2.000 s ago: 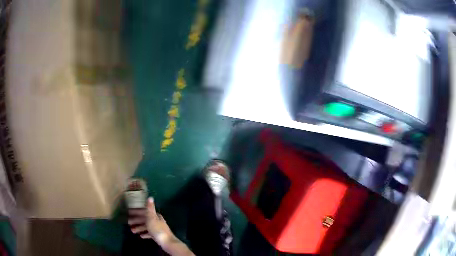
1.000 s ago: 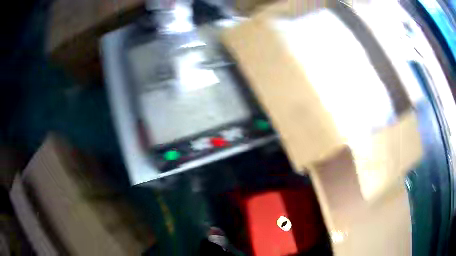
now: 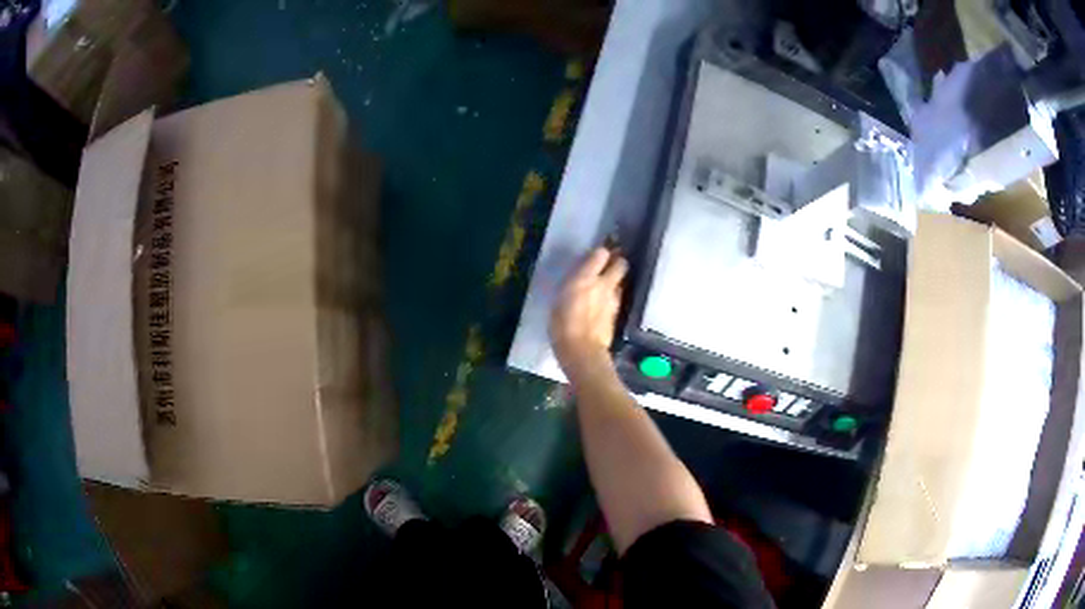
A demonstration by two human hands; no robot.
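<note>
My right hand [image 3: 587, 307] is over the pale table strip [image 3: 569, 244] at the left of the bench press. Its fingers are bent together and a small dark thing shows at the fingertips; I cannot tell whether it is held. The press's grey metal plate [image 3: 702, 286] carries a pale metal fixture [image 3: 815, 232]. Along its front are a left green button [image 3: 656, 366], a red button [image 3: 759, 405] and a right green button [image 3: 844, 424]. My hand is not on them. My left hand is not in view.
A large tan carton [image 3: 238, 297] with black print stands on the green floor to the left. An open carton [image 3: 946, 393] with whitish contents stands right of the press. A red stool is partly hidden under my arm. My shoes show below.
The view has swung back left from the press and open carton, and is sharper. My right arm has come into view, reaching to the table strip. The hand seen lowest earlier is gone.
</note>
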